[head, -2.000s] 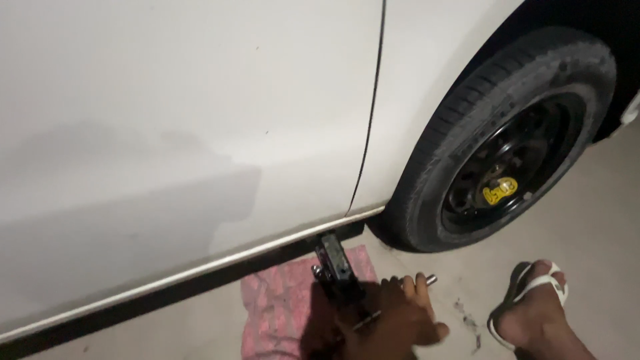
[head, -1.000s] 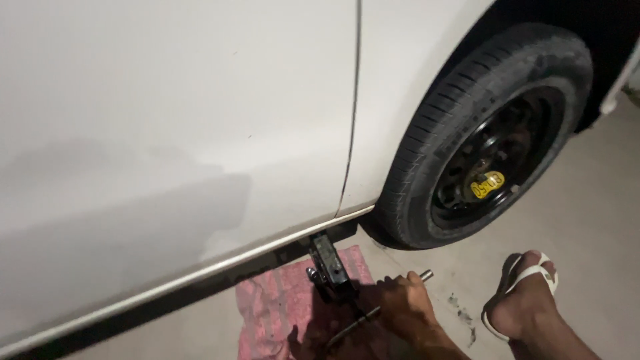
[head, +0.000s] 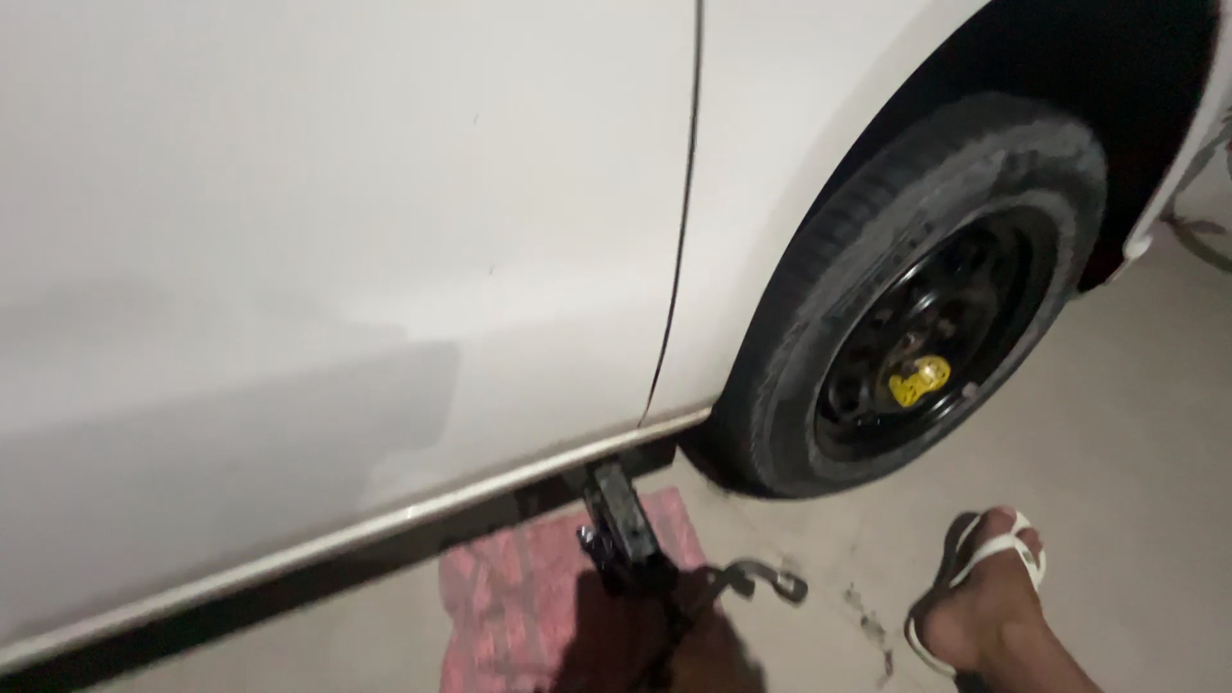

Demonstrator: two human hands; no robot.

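Note:
A black car jack [head: 624, 525] stands under the sill of a white car, its upper end against the sill. Beside its lower end, a dark metal wrench with a bent end [head: 770, 577] points to the right. A blurred hand, apparently my right hand [head: 710, 659], is at the bottom edge just below the wrench and jack; its fingers and grip are not clear. My left hand cannot be made out. Under the jack lies a pink patterned cloth [head: 510, 597], with a dark shadow over part of it.
The white car door [head: 337, 241] fills the left and upper view. A wheel with a black steel rim [head: 943, 337] and a yellow label is on the right. A foot in a white-strapped sandal [head: 1001, 606] rests on the grey floor [head: 1107, 452] at the lower right.
The hand that was around the metal bar is now lower, mostly out of the frame. The wrench's bent end now shows to the right of the jack.

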